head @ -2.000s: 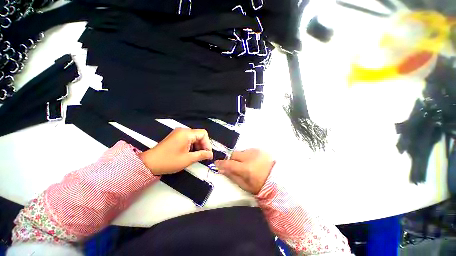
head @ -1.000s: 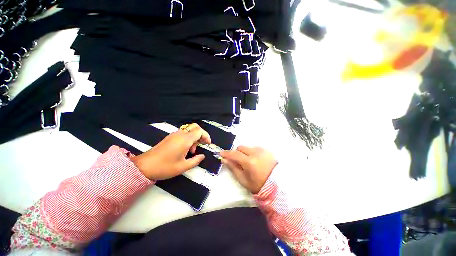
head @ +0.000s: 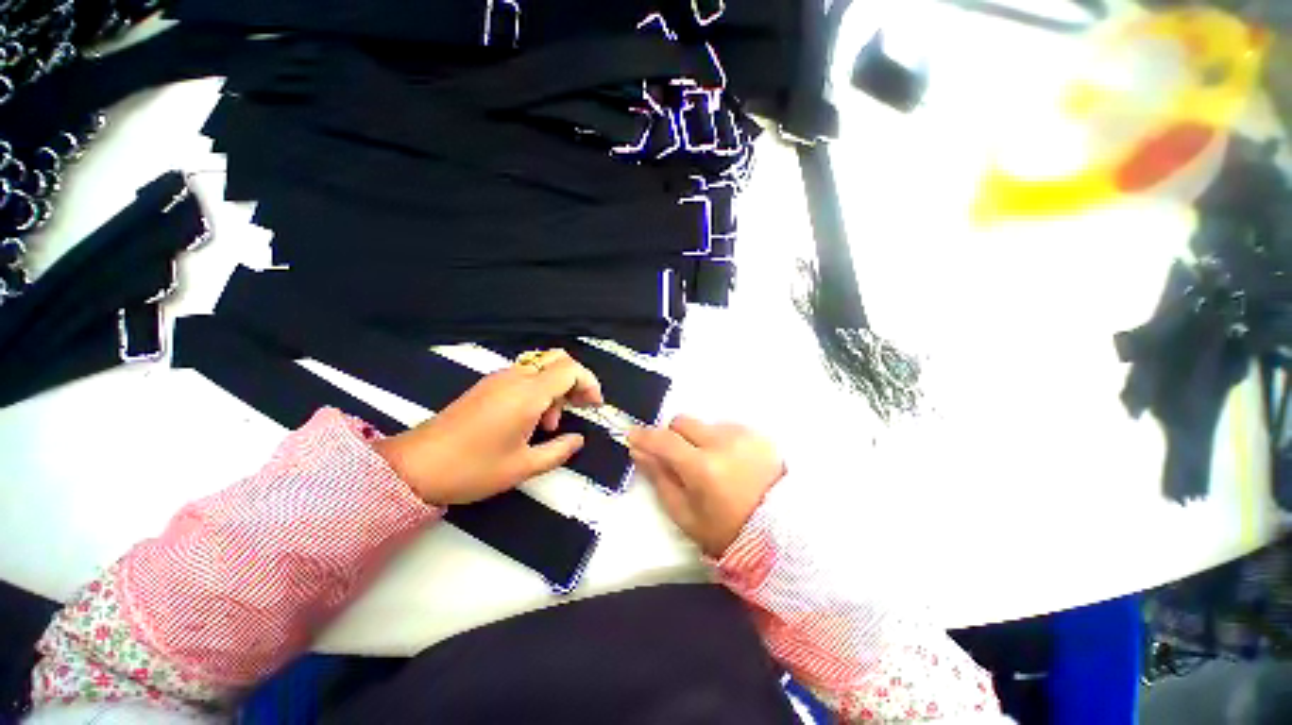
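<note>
My left hand (head: pixel 496 429) lies palm down over a black strap (head: pixel 598 460), fingers curled, thumb apart from the forefinger. A yellowish spot shows on its fingers. My right hand (head: pixel 716 475) pinches a small silvery item (head: pixel 612 418) beside the strap's end. The item reaches to my left fingertips; whether they grip it is hidden. The strap's squared end has a thin pale outline. Another black strap (head: pixel 531 538) lies below my left hand, its end towards me. Both come from a large black strap pile (head: pixel 454 198) with pale rectangular outlines at its right side.
More straps (head: pixel 99 276) lie at left, and a pile with rounded pale rings (head: pixel 29 177) at far left. Right of the pile is a frayed dark thread bundle (head: pixel 871 368). A dark box-like object (head: pixel 890 74), blurry yellow-red item (head: pixel 1176 149) and ragged black pieces (head: pixel 1183 368) lie further right.
Two seconds ago both hands were closed together at the strap's end. Now they are slightly apart, with the silvery item showing between them and the strap end visible below. Little differs from one second ago.
</note>
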